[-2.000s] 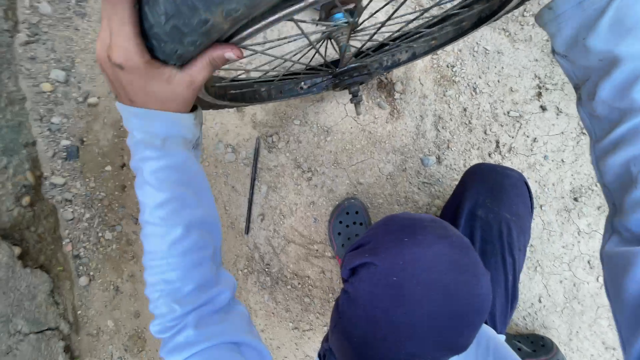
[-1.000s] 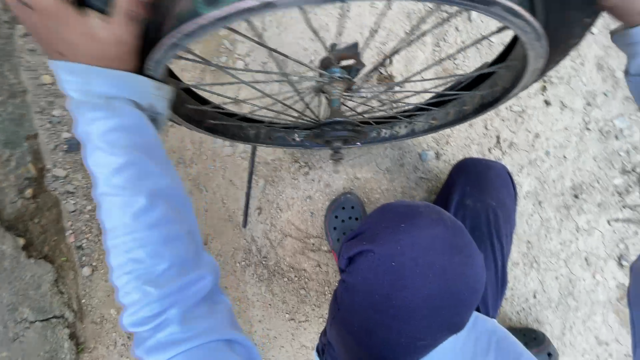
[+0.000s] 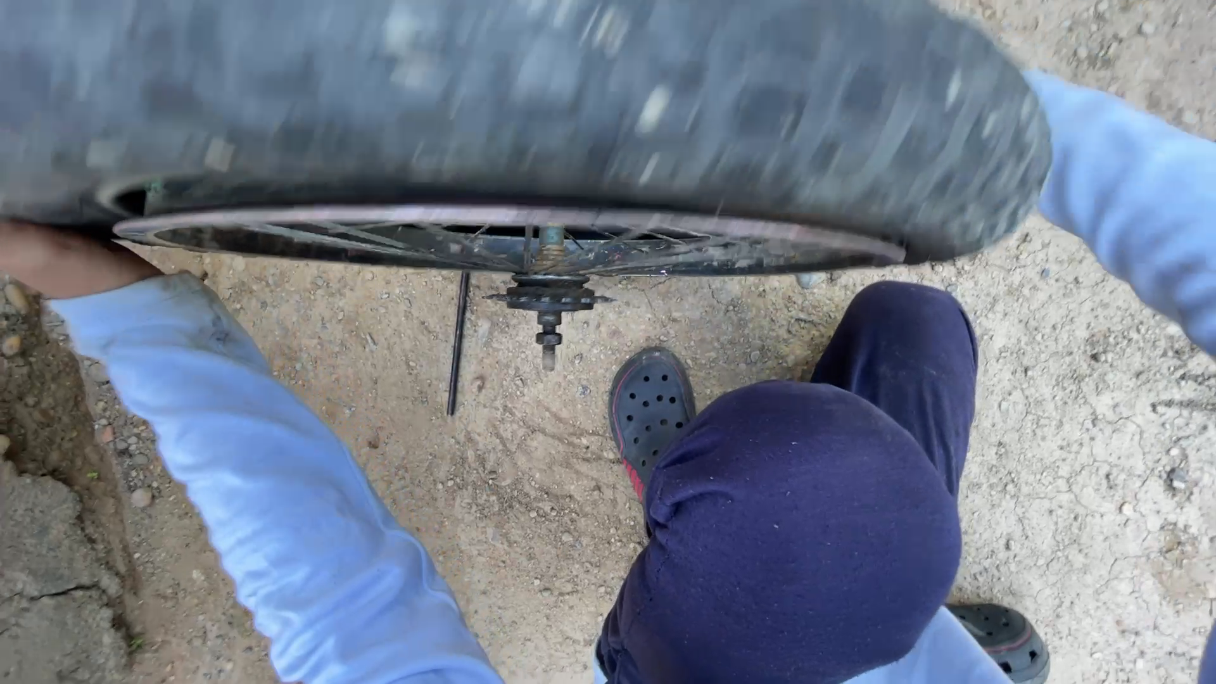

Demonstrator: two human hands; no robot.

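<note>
A bicycle wheel with a knobbly black tyre (image 3: 570, 104) spans the top of the head view, tilted nearly edge-on, its tread blurred. Below the tyre show the metal rim (image 3: 513, 214), spokes and the threaded axle with a sprocket (image 3: 549, 294). At the left rim end a dark gap shows between tyre and rim. My left hand (image 3: 71, 261) holds the wheel at its left side, the fingers hidden by the tyre. My right sleeve runs behind the tyre's right end, and the right hand is hidden there. A thin dark rod (image 3: 458, 347) lies on the ground below the wheel.
My bent knee in dark blue trousers (image 3: 807, 532) and a dark clog (image 3: 652, 408) are under the wheel, with another clog (image 3: 1002, 638) at the lower right. The ground (image 3: 513, 532) is dry and gritty. A broken concrete edge (image 3: 52, 579) borders it on the left.
The wheel has tipped from showing its open spoked face to nearly edge-on, and its tyre now covers the top of the view. The rod still lies on the ground.
</note>
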